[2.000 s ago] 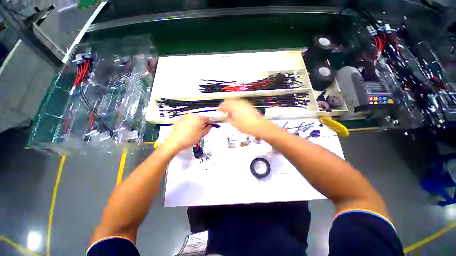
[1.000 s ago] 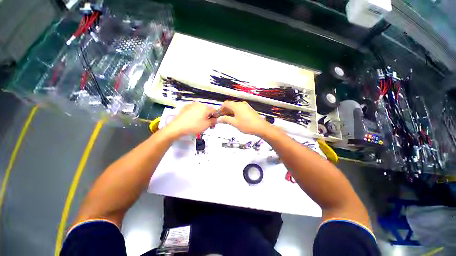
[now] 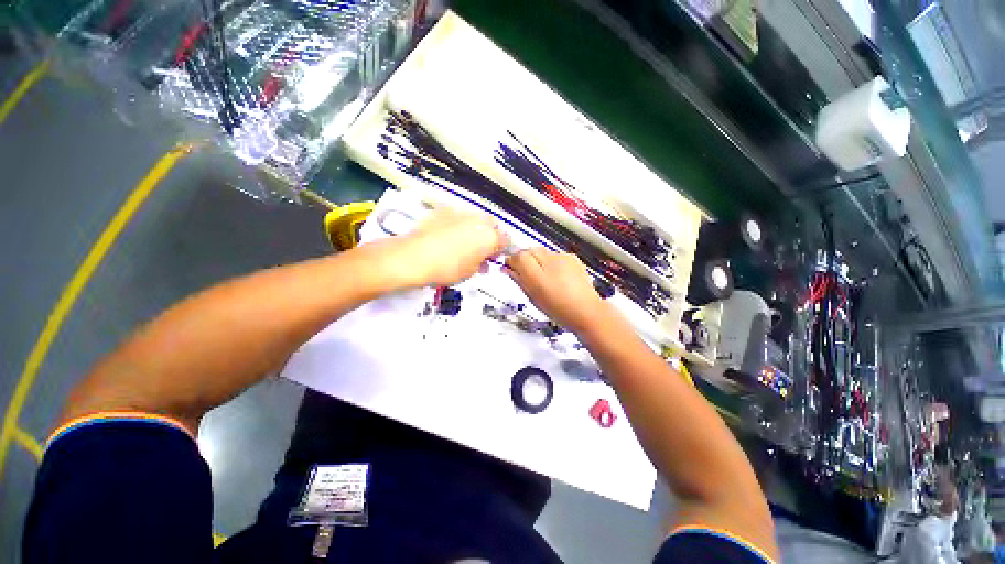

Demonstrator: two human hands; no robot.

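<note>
My left hand [image 3: 457, 248] and my right hand [image 3: 546, 281] are close together above the back of the white board [image 3: 441, 380]. The fingertips of both hands are pinched around something small between them; it is too small and blurred to name. A black tape roll [image 3: 531, 389] lies flat on the board, with a small red ring-shaped piece [image 3: 602, 413] to its right. Small silvery fixtures [image 3: 518, 317] stand on the board in front of my hands. A small dark block [image 3: 449, 300] with a bit of red is at their left.
Behind the board is the cream wire tray [image 3: 428, 68] with long black wires [image 3: 474, 182] and red and black wires [image 3: 573, 204]. Spare tape rolls [image 3: 719, 275] and a grey machine [image 3: 745, 342] stand right. Harnesses on clear plastic [image 3: 827, 364] lie farther right. A yellow piece [image 3: 346, 225] is at the left edge.
The view has turned, so the board and tray now slant down to the right. My hands stay together over the board's back. The red piece, earlier partly hidden by my right arm, shows fully.
</note>
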